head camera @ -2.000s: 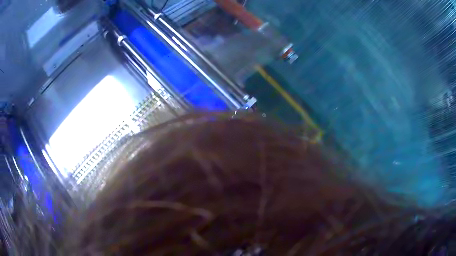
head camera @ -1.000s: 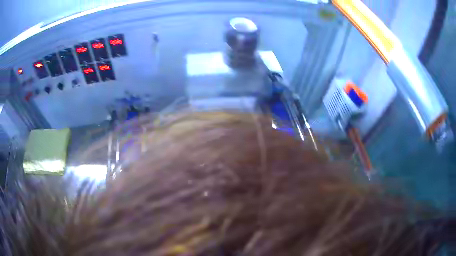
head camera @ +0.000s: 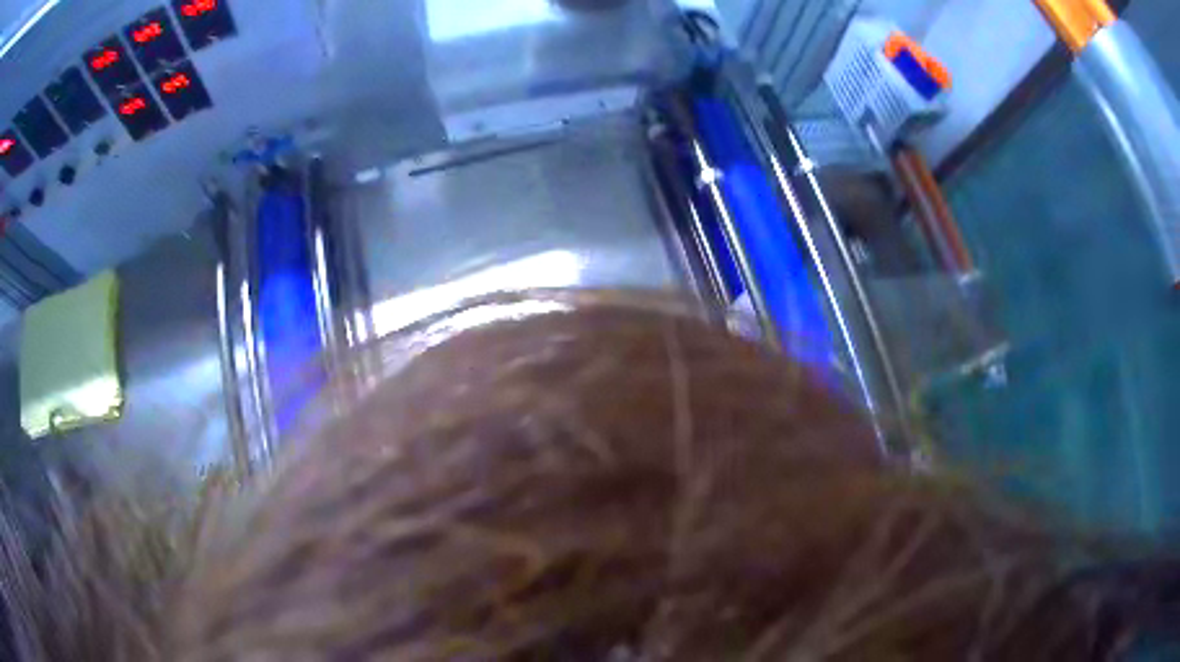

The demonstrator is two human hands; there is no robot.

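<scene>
The shiny steel work plate (head camera: pixel 518 213) lies in front of me, with a strong white glare along its lower visible part. A blue belt (head camera: pixel 287 285) runs along its left side and another blue belt (head camera: pixel 757 220) along its right, each between chrome rods. A pale yellow tray (head camera: pixel 71 356) lies on steel at the left. Brown hair covers the lower middle of the view and hides the near part of the plate. Neither my left hand nor my right hand can be seen.
Black displays with red digits (head camera: pixel 152 36) are on the pale panel at the upper left. A white vented box (head camera: pixel 880 78) with an orange-brown tube (head camera: pixel 929 207) below it is at the upper right. A thicker tube (head camera: pixel 1132 117) with an orange end is at the far right.
The view has swung from the plate's right side up to the panel, then back down. More of the plate and both belts show than a second ago.
</scene>
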